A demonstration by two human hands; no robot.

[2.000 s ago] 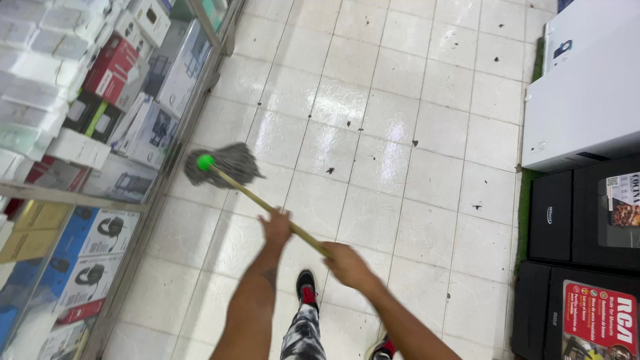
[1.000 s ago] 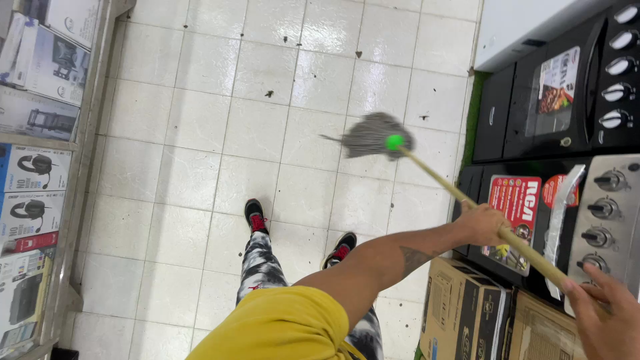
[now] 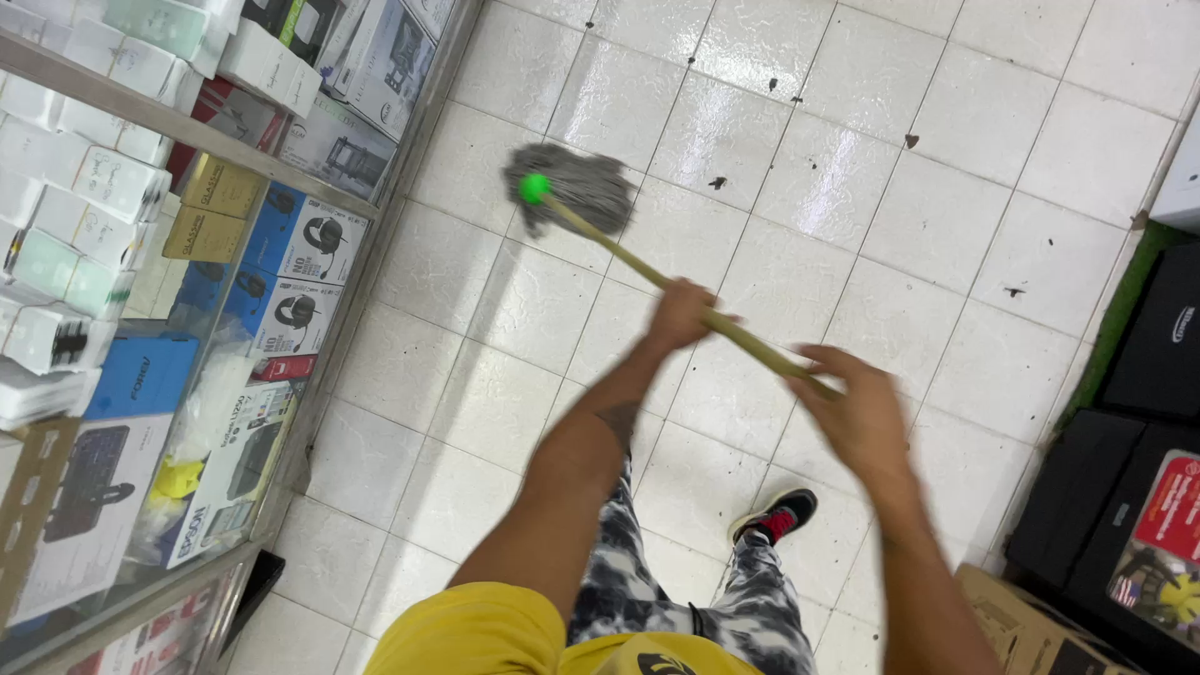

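A string mop with a grey head [image 3: 586, 187] and a bright green socket [image 3: 534, 188] lies against the white tiled floor [image 3: 600, 328], left of the view's middle. Its yellowish pole [image 3: 647, 267] slants down to the right. My left hand [image 3: 682, 315] is closed round the pole partway along. Near the pole's upper end is my right hand [image 3: 848, 398], with the pole against the base of its thumb and its fingers partly spread; it is blurred, so how firmly it grips does not show.
On the left stands a glass display case [image 3: 375, 202] with boxed headsets [image 3: 305, 314] and other cartons. Black stoves [image 3: 1069, 497] line the right side by a green turf strip [image 3: 1116, 319], with a cardboard box [image 3: 1017, 619] at lower right. Small dark debris [image 3: 717, 183] dots the floor.
The mop head has moved left from beside the stoves toward the display case. Both hands have come left with the pole, and the view has swung left too.
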